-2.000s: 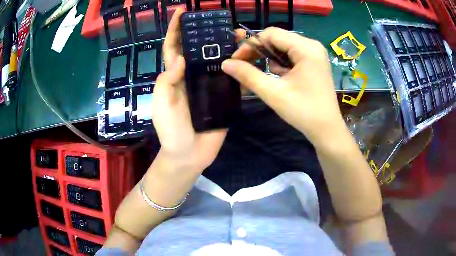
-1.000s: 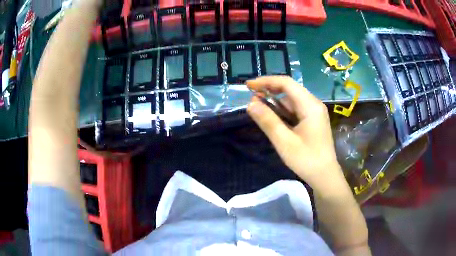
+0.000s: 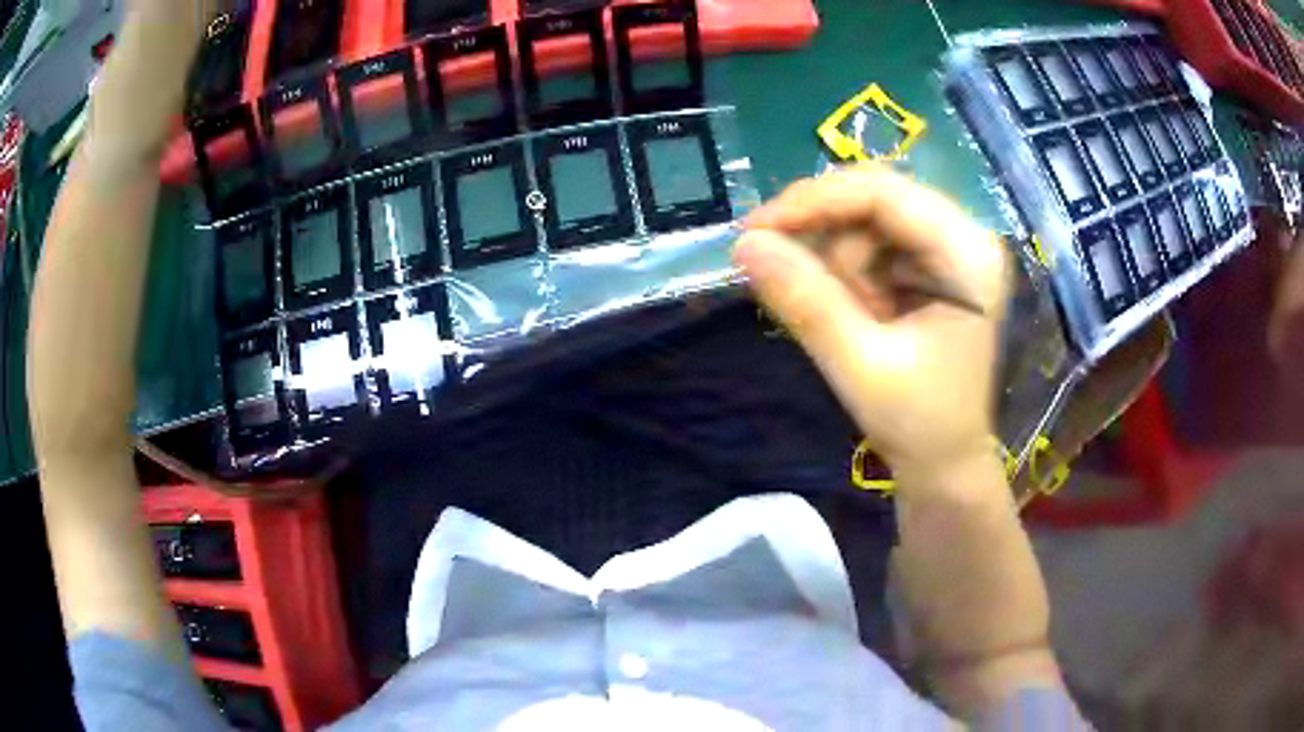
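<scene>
My left hand is out of view past the top edge; only the forearm (image 3: 107,286) shows at left. My right hand (image 3: 744,240) is raised over the bench's front edge, thumb and forefinger close together, with a thin dark sliver, apparently tweezers (image 3: 944,293), in the palm. Clear film sheets of black-framed display lenses (image 3: 584,183) lie at centre and left, partly over the red tray (image 3: 744,22) and overhanging the bench edge. A yellow liner (image 3: 872,126) lies beyond my right hand. No phone shows in my right hand.
A second lens sheet (image 3: 1101,179) stands tilted at right, above a plastic bag and brown cardboard (image 3: 1108,408). Yellow scraps (image 3: 1051,465) hang there. A red tray with black phones (image 3: 272,601) is low at left. A blurred person's part (image 3: 1287,322) shows at the right edge.
The phone held in both hands two seconds ago is gone from view. My left arm has moved up and left. The view has shifted right. A yellow piece now shows beside my right wrist.
</scene>
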